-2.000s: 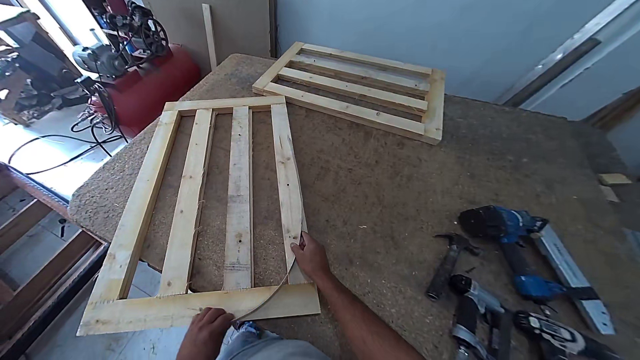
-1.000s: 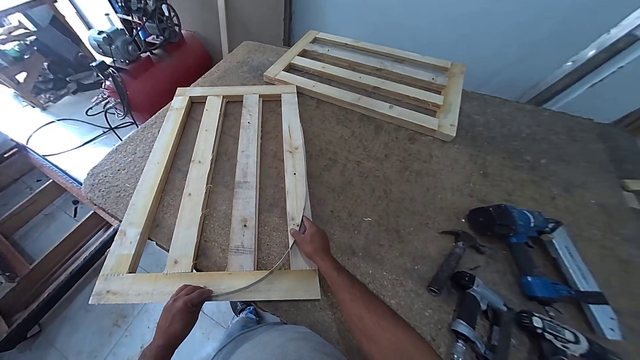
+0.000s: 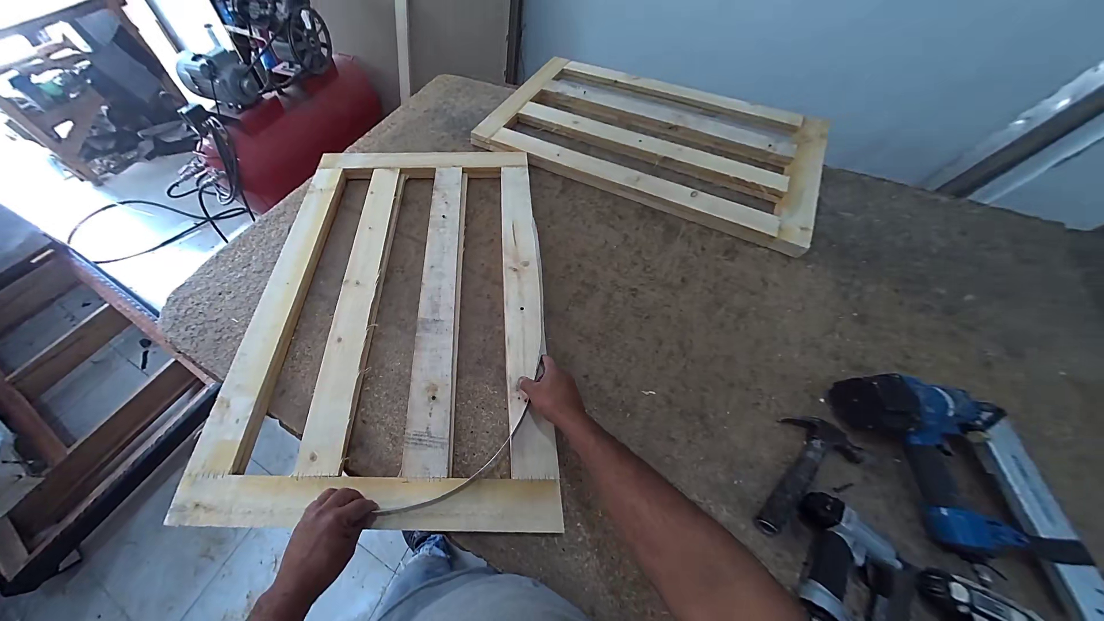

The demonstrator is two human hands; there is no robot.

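Note:
A slatted pine frame [image 3: 362, 503] lies on the particle-board worktop [image 3: 673, 345], its near end overhanging the edge. My left hand [image 3: 328, 526] grips one end of a thin, flexible strip [image 3: 466, 483] at the frame's near rail. The strip bows across the corner to my right hand [image 3: 552, 392], which pinches it against the frame's right side piece. Beyond that hand the strip seems to run up along the outer edge of the side piece; what it is made of I cannot tell. A second slatted frame [image 3: 642, 181] lies farther back on the worktop.
At the right lie a claw hammer [image 3: 798, 474], a blue and black nail gun [image 3: 931, 457], a smaller air tool [image 3: 841, 552] and another power tool [image 3: 975, 595]. A red air compressor [image 3: 293, 129] with hoses stands back left. Wooden framing [image 3: 103, 414] is at the lower left.
The strip, held low near the corner two seconds ago, now bows more widely between my hands. Both hands keep their grip on it. The view has shifted slightly.

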